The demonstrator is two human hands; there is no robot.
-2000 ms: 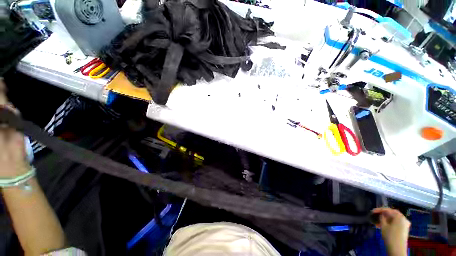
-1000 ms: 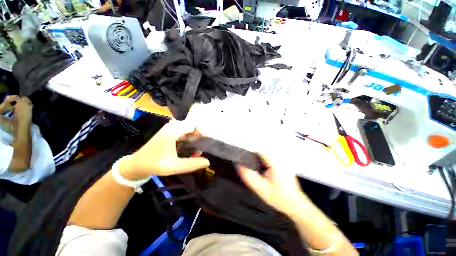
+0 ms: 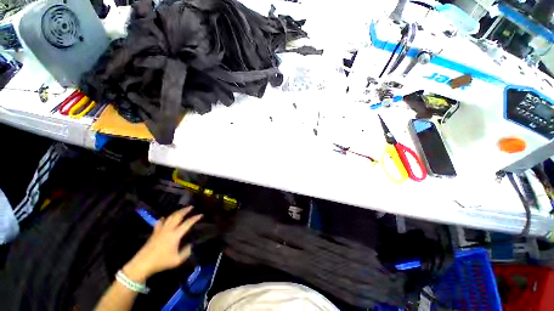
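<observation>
My left hand [image 3: 164, 244], bare with a pale bracelet, reaches in from the bottom left. Its fingers are spread over dark cloth and it holds nothing that shows. My right hand is not in the picture. A wide bundle of long black fabric strips [image 3: 304, 248] lies across the lap below the table edge, slightly blurred. More black fabric [image 3: 61, 243] hangs or lies at the left, with folds running lengthwise. A big tangled pile of black strips [image 3: 194, 58] sits on the white table [image 3: 255, 161].
Scissors [image 3: 403, 159] with red and yellow handles, small snips [image 3: 355, 152] and a smartphone [image 3: 432, 147] lie before the white sewing machine [image 3: 474, 103]. Second scissors [image 3: 77, 104] lie by the grey neighbouring machine [image 3: 64, 39]. A blue crate [image 3: 475, 279] stands below at right. A person's white sleeve [image 3: 6, 220] shows at left.
The short folded strip between both hands is no longer in them. My left hand has opened and moved down and left; my right hand has left the picture. The view has shifted.
</observation>
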